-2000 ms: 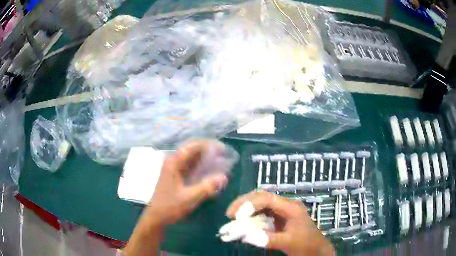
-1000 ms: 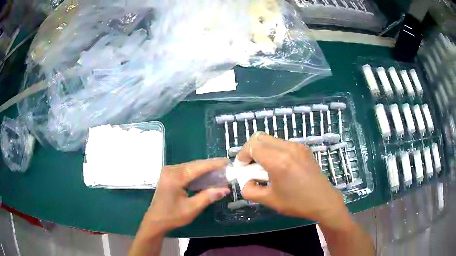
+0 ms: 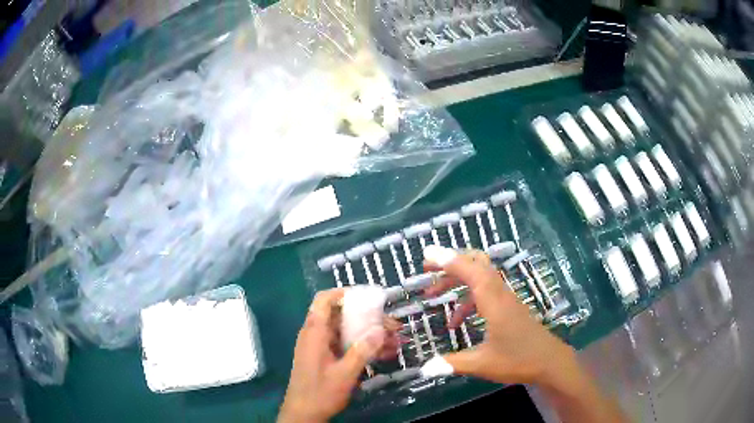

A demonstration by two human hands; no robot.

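My left hand (image 3: 339, 351) holds a smooth white block-shaped housing (image 3: 362, 310) upright between thumb and fingers, above the parts tray's left part. My right hand (image 3: 488, 322) is just to the right, thumb and index finger apart, with white finger cots on the tips and nothing seen between them. Under both hands lies the clear parts blister tray (image 3: 310, 263), with rows of shafted parts (image 3: 386, 240). My hands hide some of the lower rows. A clear parts tub (image 3: 198, 340) heaped with white pieces stands at the left.
A large crumpled poly bag (image 3: 165, 190) with whitish pieces covers the back left. The finished-unit tray (image 3: 608, 227) lies at right, with stacked trays (image 3: 703, 107) beyond it. A black block (image 3: 605, 49) and a spare parts tray (image 3: 471, 41) stand behind. A small clear bag (image 3: 37, 343) lies far left.
The view has shifted and tilted. My right hand has drawn away from the left one and its fingers have opened. A white housing now shows upright in my left hand.
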